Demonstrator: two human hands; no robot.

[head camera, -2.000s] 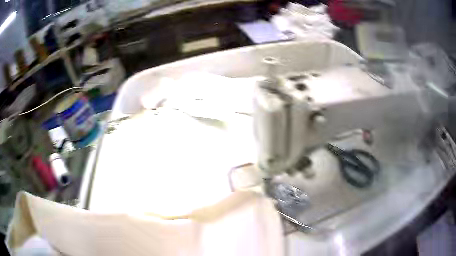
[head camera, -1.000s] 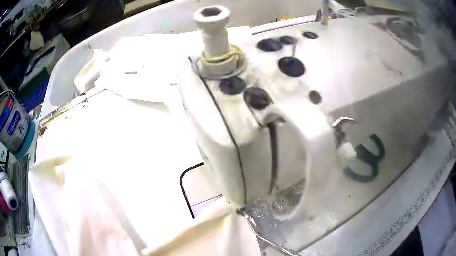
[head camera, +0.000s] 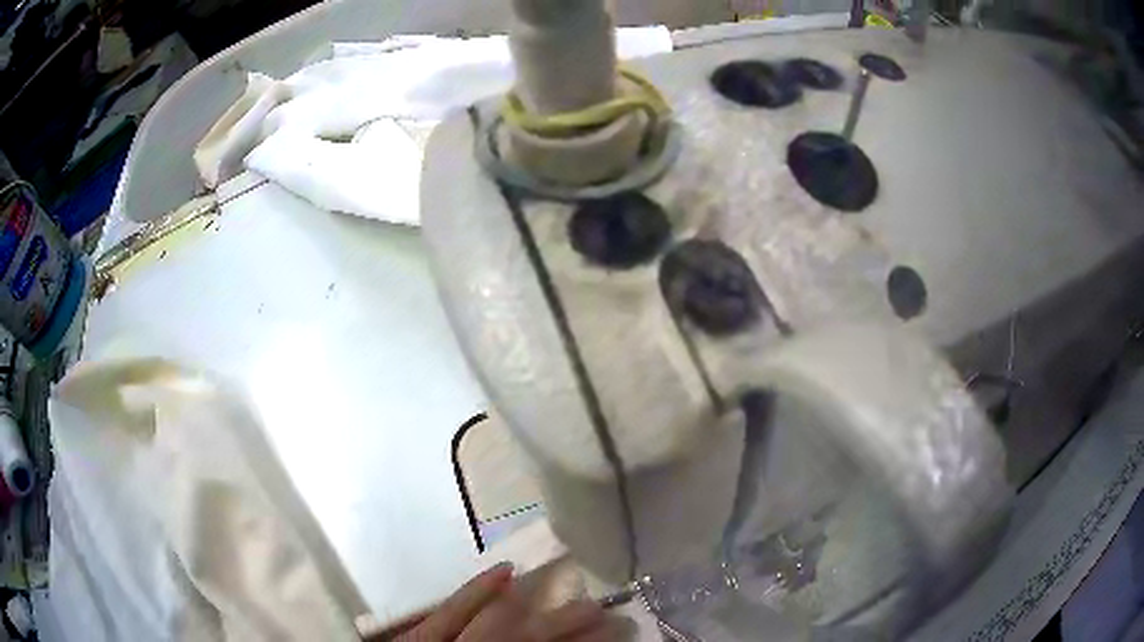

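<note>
The cream piece [head camera: 207, 489] hangs in folds at the left front, and its edge seems to run toward the head of the sewing machine [head camera: 540, 339]. A hand, seemingly my left hand [head camera: 508, 615], is cut off by the bottom edge and blurred. Its fingers are at the cloth edge just left of and below the machine head; their grip is unclear. My right hand is not distinguishable. The needle and presser foot are hidden. A white garment piece [head camera: 345, 132] lies bunched behind the head. Part of the slide plate [head camera: 502, 483] shows.
The pressure screw [head camera: 565, 94], wound with yellow thread, stands on the machine head. The pale curved take-up cover [head camera: 891, 439] projects in front. A labelled can [head camera: 31, 270] and a spool [head camera: 13, 458] are at the left edge. The table has a raised rim [head camera: 188, 94].
The view has moved closer to the machine head. Fingers have appeared at the bottom. The cream cloth lies further left, with more white tabletop showing. The scissors seen earlier are out of view.
</note>
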